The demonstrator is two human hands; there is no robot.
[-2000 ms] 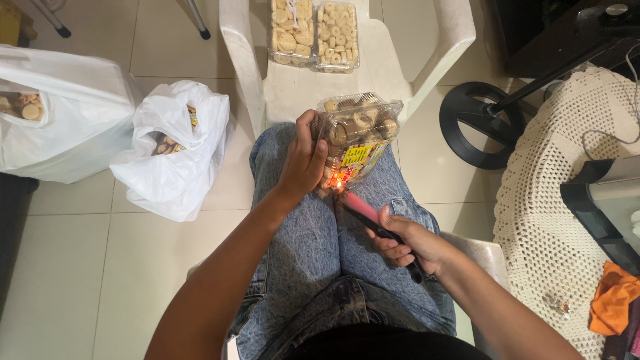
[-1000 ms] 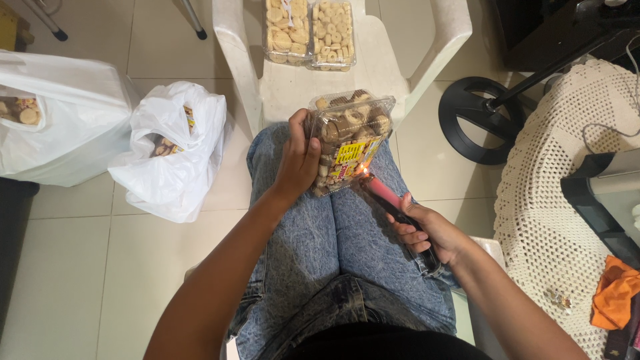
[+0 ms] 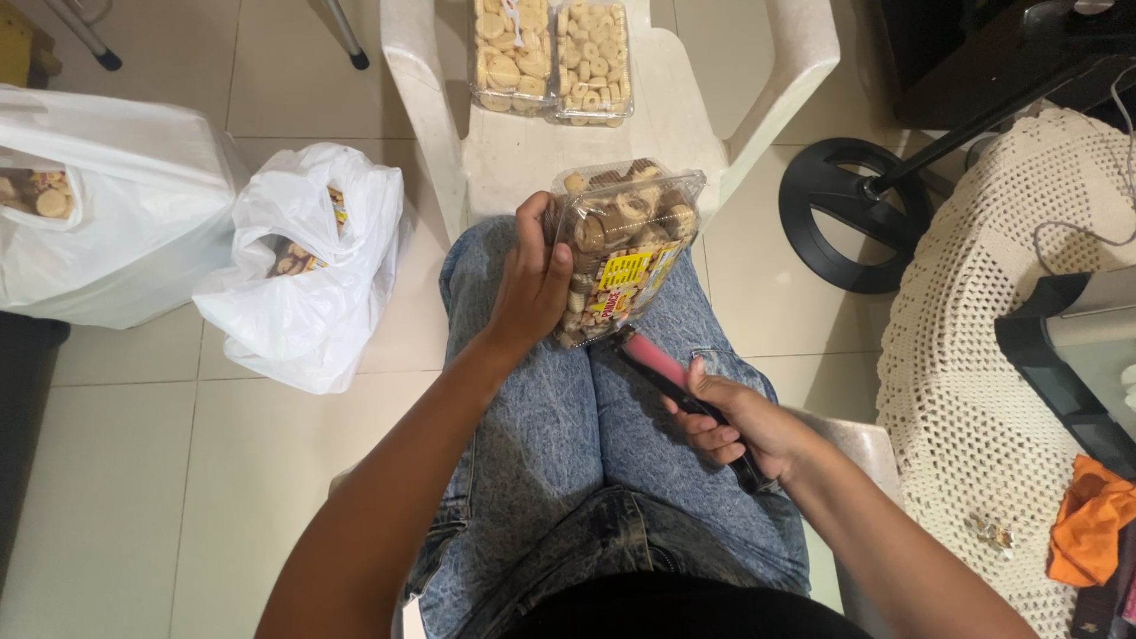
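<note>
My left hand (image 3: 531,286) grips the left side of a clear plastic clamshell box (image 3: 628,240) of brown and cream biscuits, tilted above my thighs. A yellow and red printed label (image 3: 626,277) covers part of its side. My right hand (image 3: 732,415) is closed around a black and pink long-nosed lighter (image 3: 661,364), whose tip is at the box's lower edge. A small orange glow shows near that tip, by the label; whether the tip touches the plastic I cannot tell. Two more clear boxes of pale biscuits, one (image 3: 513,55) beside the other (image 3: 593,62), lie on the white plastic chair.
The white plastic chair (image 3: 612,160) faces my knees. White plastic bags, one large (image 3: 106,204) and one smaller (image 3: 306,342), holding packs stand on the tiled floor at left. At right are a round black stand base (image 3: 803,222), a crocheted tablecloth (image 3: 967,373) and an orange cloth (image 3: 1096,524).
The bright flame seen at the lighter's tip in the earlier frames has shrunk to a faint glow. The tip has moved from the label's side down to the box's lower edge.
</note>
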